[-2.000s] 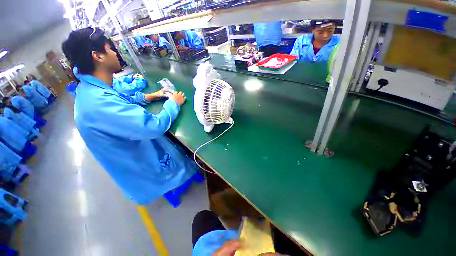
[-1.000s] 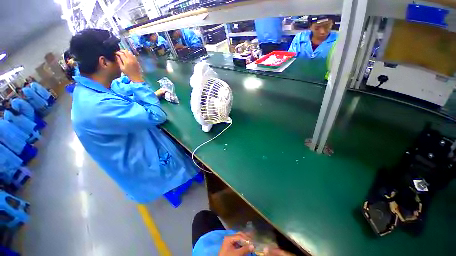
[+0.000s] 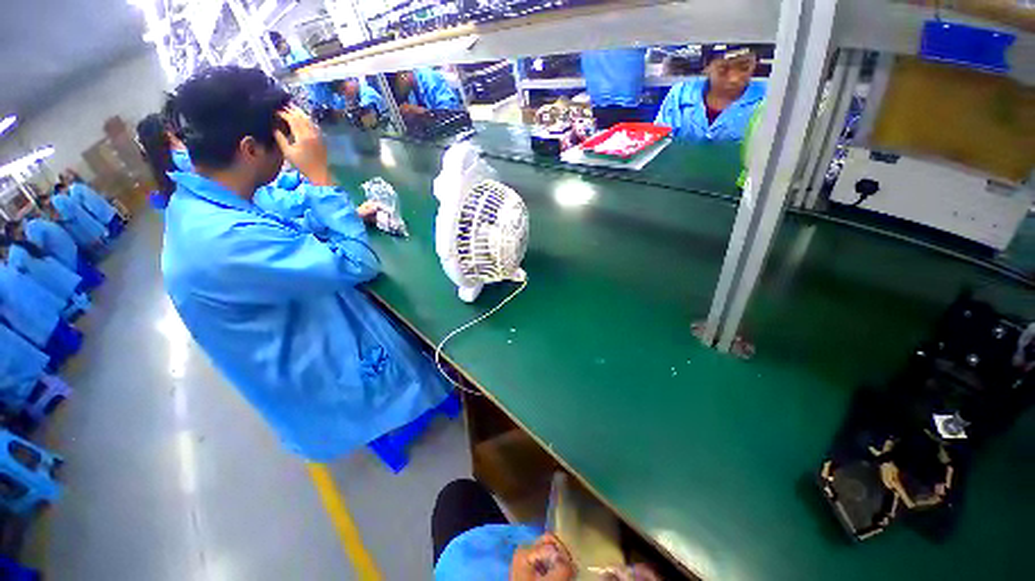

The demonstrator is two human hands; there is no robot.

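Observation:
My left hand [image 3: 543, 558] is at the bottom edge, below a light blue sleeve, with its fingers curled beside a pale tan flat piece [image 3: 585, 524]. The piece stands tilted just off the bench edge; what it is cannot be told. My right hand [image 3: 631, 572] is mostly cut off by the bottom edge; only blurred fingers show at the lower end of the piece. Whether either hand grips it is unclear.
A white fan [image 3: 486, 230] with a trailing cord stands on the green bench [image 3: 590, 375]. A metal post [image 3: 760, 193] rises from it. A black bundle [image 3: 897, 465] lies right. A person in blue [image 3: 272, 295] sits left. A red tray [image 3: 628, 140] is across the bench.
The yellowish piece between my hands showed flat and bright, then a clear blurred thing showed there, and now a tan piece stands tilted. The person at left has raised a hand to the head.

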